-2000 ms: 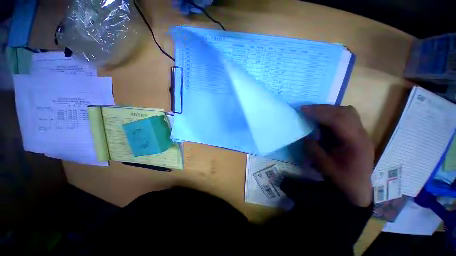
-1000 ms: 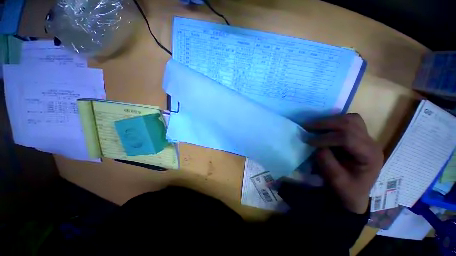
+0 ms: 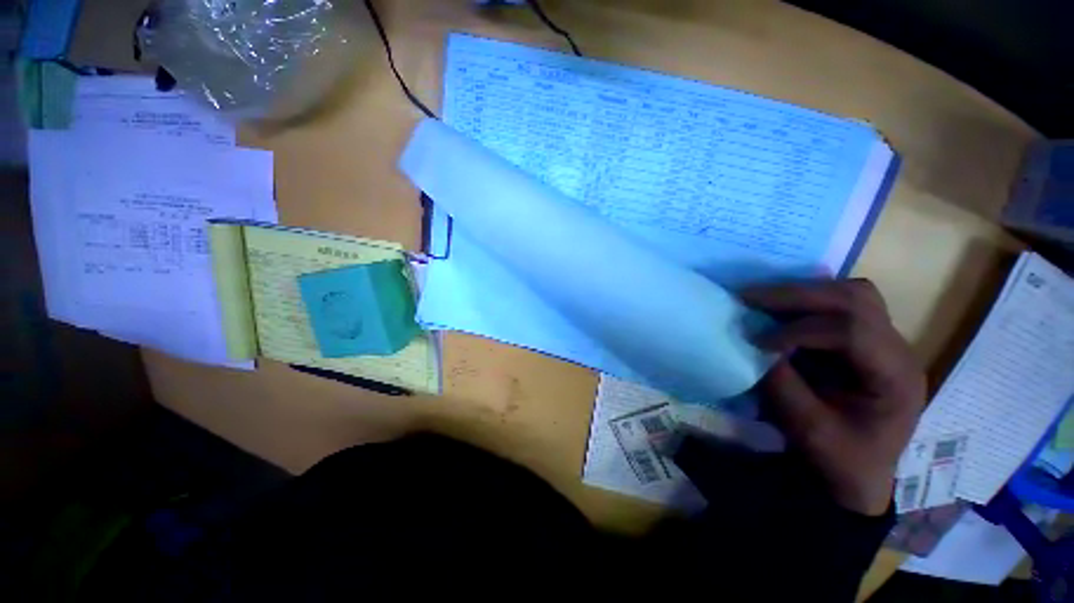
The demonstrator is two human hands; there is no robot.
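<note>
Pale blue record sheets with printed tables lie on a clipboard whose dark blue edge shows at the right. Its metal clip shows at the left, partly covered by paper. My right hand holds the lower right part of the top sheet between thumb and fingers. That sheet is folded back diagonally, its blank underside showing, with the table page beneath exposed. My left hand is not in view.
A yellow receipt book with a teal block on it lies left, a black pen below. White papers and a clear plastic-wrapped item are further left. Barcode labels and lined sheets lie near and right.
The top sheet has been lifted and folded further towards me, uncovering more of the page beneath. My right hand keeps hold of it. The view has shifted slightly.
</note>
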